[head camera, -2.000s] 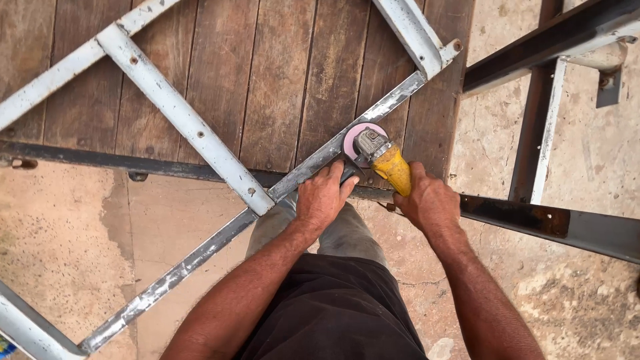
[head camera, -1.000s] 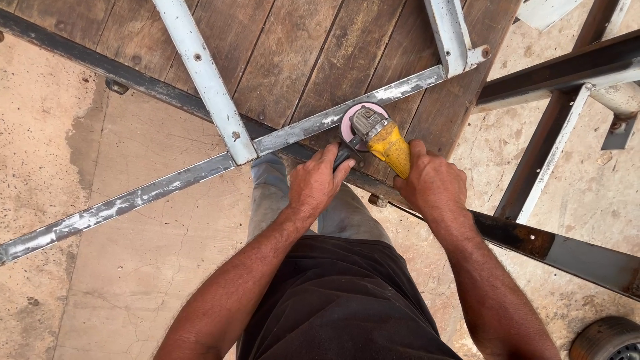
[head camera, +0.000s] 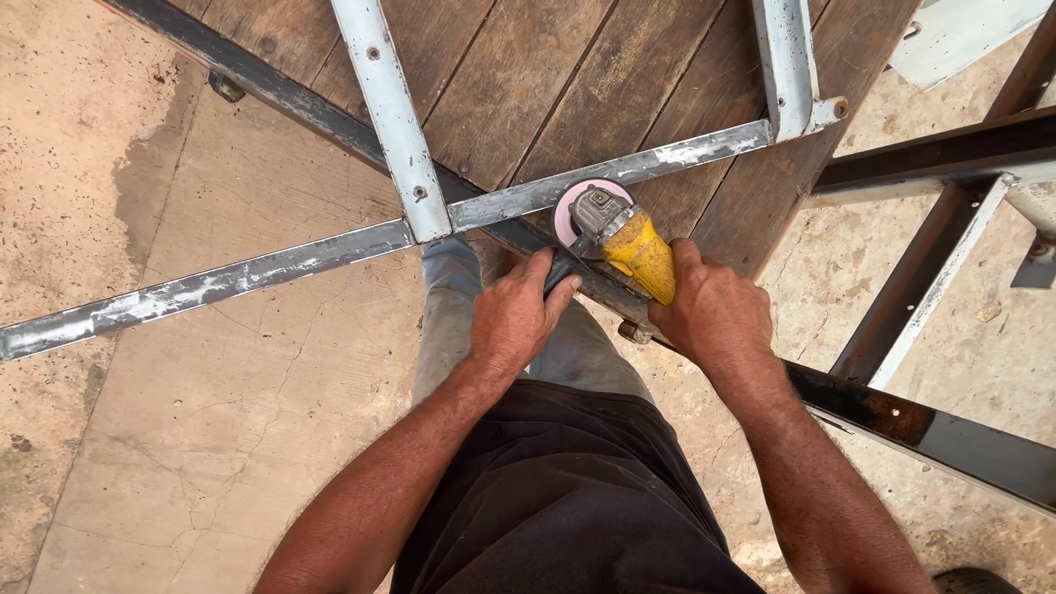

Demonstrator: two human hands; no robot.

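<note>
A yellow angle grinder point(head camera: 639, 252) with a pink disc point(head camera: 568, 216) is held between my hands. My left hand point(head camera: 518, 309) grips its black side handle point(head camera: 561, 271). My right hand point(head camera: 716, 304) is closed around the rear of the yellow body. The disc lies at the lower edge of a long flat metal bar point(head camera: 528, 196), whose surface shows bare grey metal and patches of white paint; whether they touch cannot be told. Light-blue painted metal crosspieces point(head camera: 392, 124) join this bar, one left of the grinder and one at its right end.
The metal frame rests on a wooden plank table point(head camera: 495, 91) with a dark metal edge point(head camera: 289, 91). Dark metal frames point(head camera: 907, 289) stand at the right. A pale sheet point(head camera: 965, 37) lies at the upper right. Concrete floor point(head camera: 223, 412) shows below, with cracks.
The view has turned and shifted along the frame. Both hands keep their hold on the grinder, and the disc remains beside the long bar.
</note>
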